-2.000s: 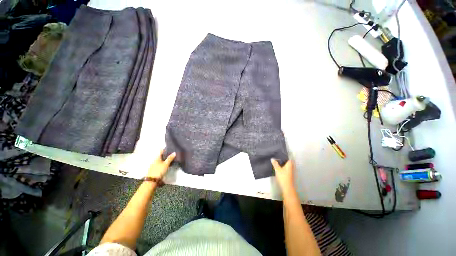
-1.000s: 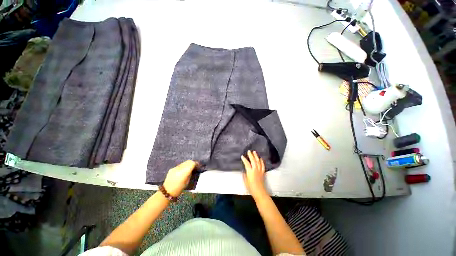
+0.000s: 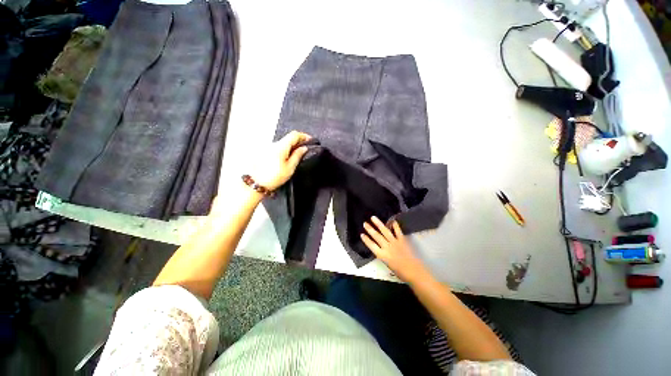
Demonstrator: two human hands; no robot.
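Note:
A grey skirt (image 3: 346, 95) lies on the white worktable (image 3: 478, 132) with its waistband at the far end. Its lower left part is lifted and folded back, showing the black lining (image 3: 360, 194). The lower right corner is folded outward to the right. My left hand (image 3: 287, 161) grips the raised edge of the skirt at its left side. My right hand (image 3: 390, 246) lies with spread fingers on the dark lining near the hem; I cannot tell whether it pinches any cloth.
A stack of grey skirts (image 3: 140, 110) lies at the table's left. Thread snips (image 3: 510, 208) lie right of the skirt. A hair dryer (image 3: 555, 99), spray gun (image 3: 607, 153), cables, thread spools and a blue-and-white can (image 3: 634, 253) line the right side.
My left hand has moved from the near hem up and away, lifting the front panel and folding it back. My right hand stays near the lower right of the skirt. More black lining shows.

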